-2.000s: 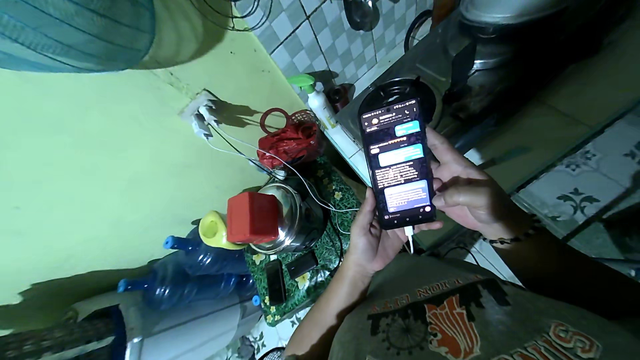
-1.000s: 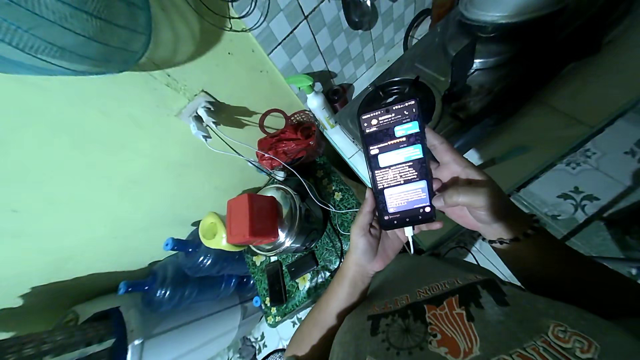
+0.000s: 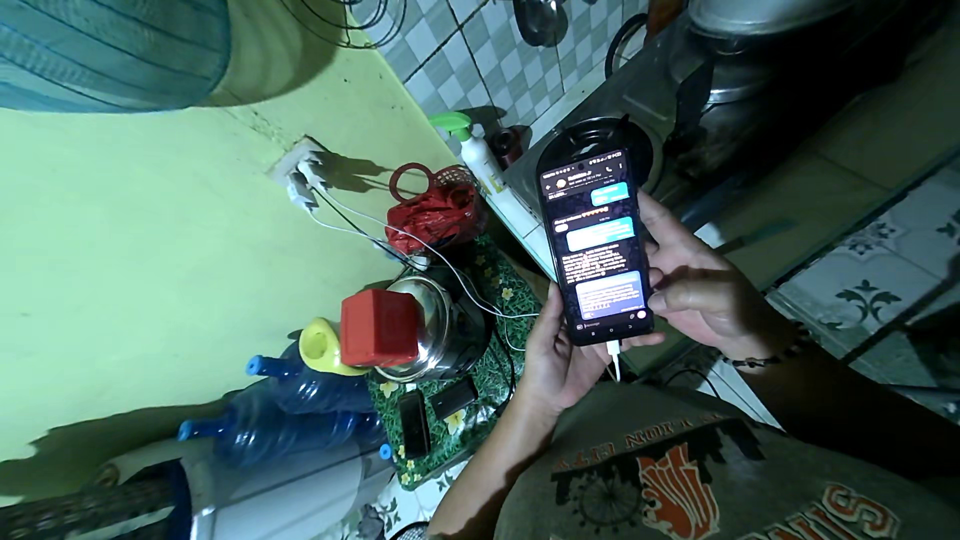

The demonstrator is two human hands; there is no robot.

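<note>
A black smartphone is held upright between my two hands, its lit screen showing a chat. My left hand grips its lower left edge, with fingers behind it. Around the right edge is my right hand, its thumb beside the lower part of the screen and its fingers partly hidden behind the phone. A white charging cable is plugged into the bottom of the phone. White cables also run from a wall socket across the table at the left.
Left of my hands, a table with a green floral cover holds a steel pot, a red container, two dark devices and a red plastic bag. Blue water bottles lie beside it. A stove stands beyond the phone, near a spray bottle.
</note>
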